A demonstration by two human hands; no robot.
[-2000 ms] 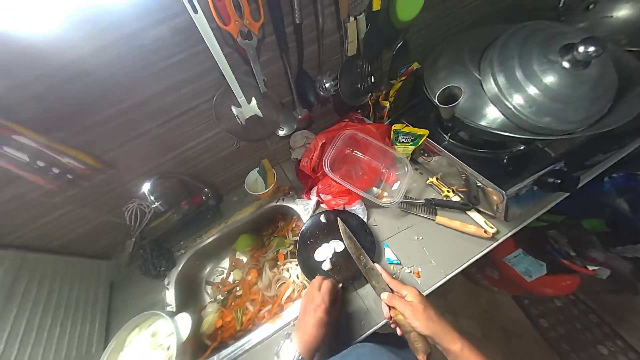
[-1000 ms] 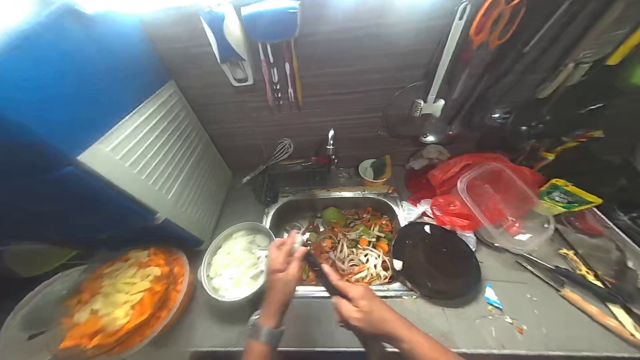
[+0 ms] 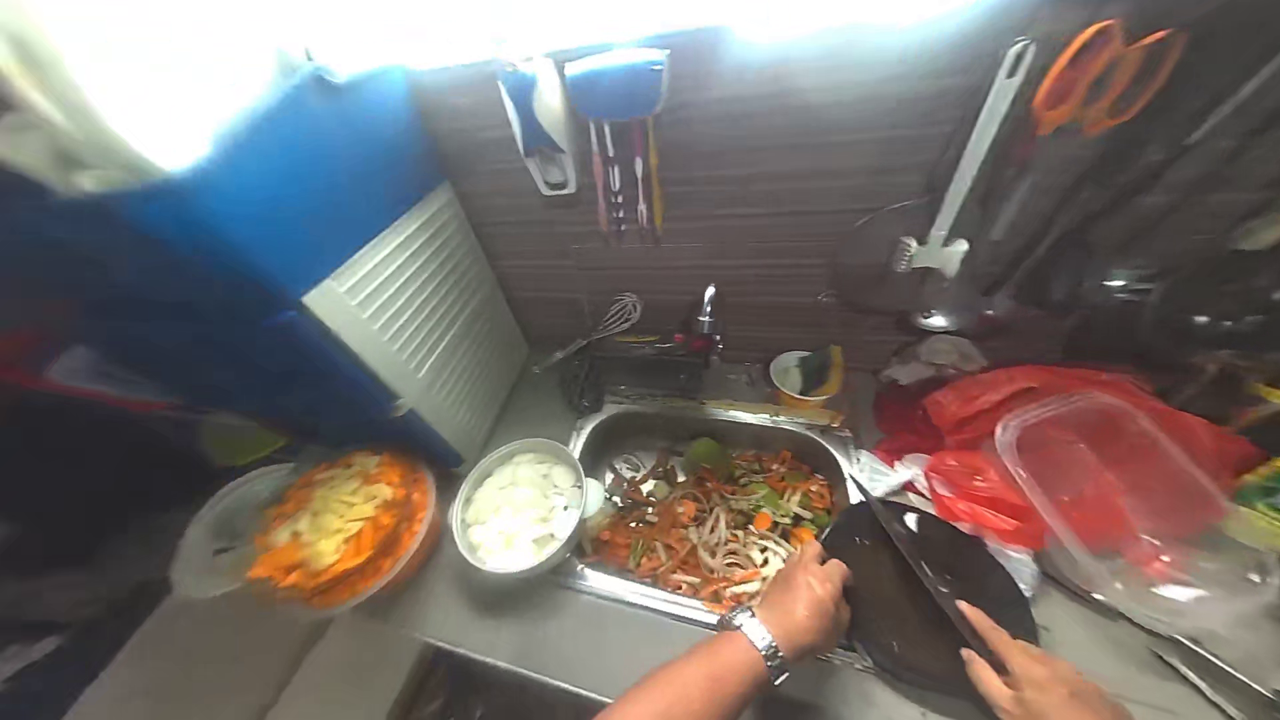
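My right hand holds a large knife, its blade lying over the round black board. At the board's left edge is my left hand, fingers curled, with a metal watch on the wrist; whether it grips anything is hidden. The steel sink beyond it holds peelings and scraps, with orange and pale strips among them. White slices fill a metal bowl left of the sink. Farther left stands a tub of orange and yellow cut pieces.
Right of the sink lie red plastic bags and a clear plastic container. A cup and a wire whisk are behind the sink. A ribbed white panel leans at left. Utensils hang on the wall, orange-handled scissors among them.
My hands have moved from between the metal bowl and the sink to the black board on the right. The knife is now over the board. The view had swung left since the oldest frame.
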